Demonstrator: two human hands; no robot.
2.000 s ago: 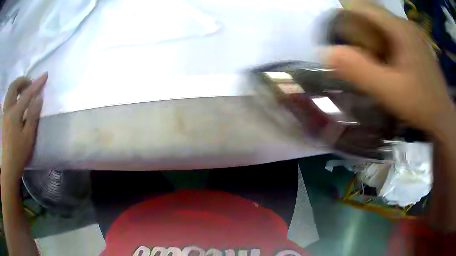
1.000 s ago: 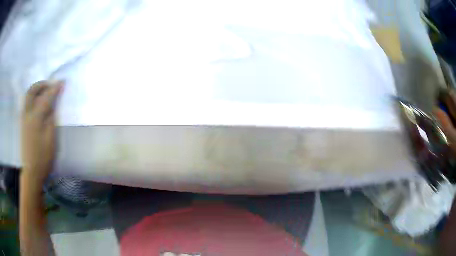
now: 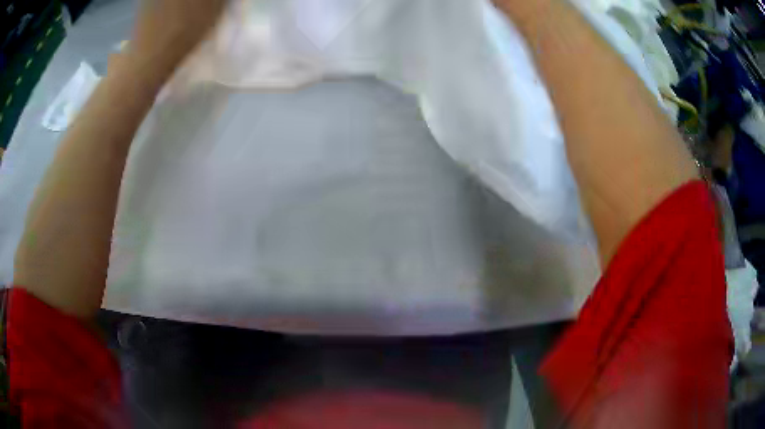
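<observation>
The white garment (image 3: 495,126) lies bunched across the far part of the padded ironing board (image 3: 310,209), with one part hanging down at the right between my arms. Both my forearms reach forward to the top edge of the picture. My left hand (image 3: 180,10) is mostly cut off by the top edge, and only its wrist area shows. My right hand (image 3: 513,7) is also cut off at the top edge. What the fingers do is hidden. The view is blurred.
A small white piece (image 3: 71,96) lies on the grey surface at the far left. A white heap (image 3: 741,306) shows at the right, beyond my right sleeve. Dark blue material and yellow tubing are at the upper right. Green floor shows at the upper left.
The garment has moved away from the near edge, baring more board cover. Both my arms now reach forward over the board. My right hand has left the iron, which no longer shows clearly.
</observation>
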